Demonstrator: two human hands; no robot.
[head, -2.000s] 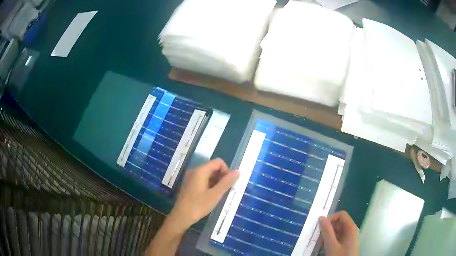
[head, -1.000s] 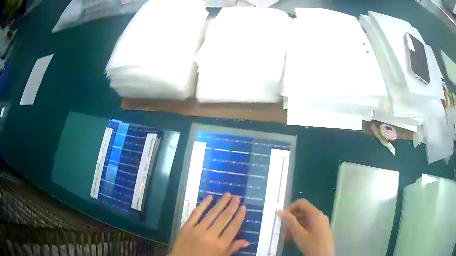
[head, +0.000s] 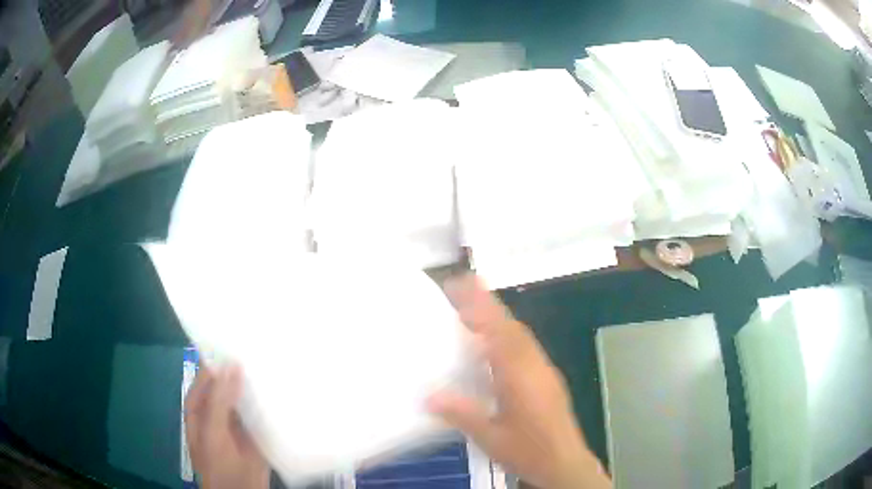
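Observation:
A bright white sheet point(head: 325, 353), slightly blurred, is held tilted in front of me; I cannot tell if it is film or backing. My left hand point(head: 228, 425) grips its lower left edge. My right hand point(head: 512, 382) holds its right side, thumb on top and fingers at the edge. Below the sheet, part of a blue cell matrix point(head: 413, 470) shows at the bottom, mostly hidden. A strip of the left cell pile point(head: 189, 420) shows beside my left hand.
White stacks point(head: 244, 181) point(head: 382, 172) point(head: 545, 172) stand behind the sheet. A phone point(head: 696, 100) lies on an untidy stack, with a tape roll point(head: 674, 253) before it. Glass stacks point(head: 666, 401) point(head: 813, 382) lie at right. A loose white strip point(head: 46, 291) lies far left. More stacks point(head: 206, 81) stand farther back.
Both hands have left the cell matrix and now hold a white sheet over it, covering most of it. The view has tipped up, showing more of the far table.

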